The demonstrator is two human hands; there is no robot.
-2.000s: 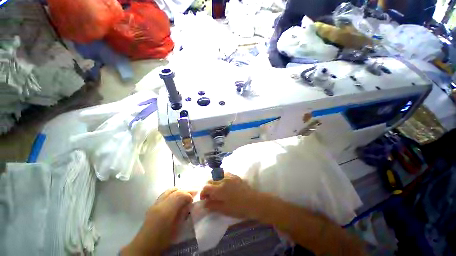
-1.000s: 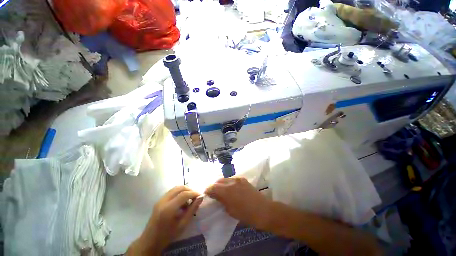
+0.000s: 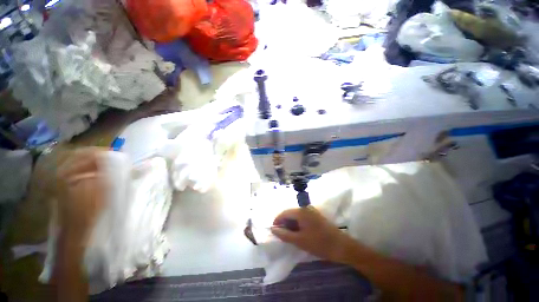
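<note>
My right hand (image 3: 304, 235) is just in front of the needle area, its fingers pinched on a white fabric piece (image 3: 282, 262) that hangs towards the table's front edge. A dark, rounded thing (image 3: 288, 223) shows at these fingers. A small dark, narrow thing (image 3: 250, 232) lies left of them. My left hand (image 3: 83, 171) is blurred at the folded white stack (image 3: 133, 221) on the left; white cloth touches its fingers, but its grip is unclear. The sewing machine's presser foot and needle are lost in glare.
The sewing machine head (image 3: 348, 138) spans the centre and right. A white fabric heap (image 3: 414, 218) lies under its arm. Loose white strips (image 3: 198, 162) lie left of the head. Red-orange bags (image 3: 224, 29) and a pale cloth pile (image 3: 88, 71) are at upper left.
My left hand has let go of the fabric near the needle and moved left to the stack. My right hand stays by the needle. The view has swung left.
</note>
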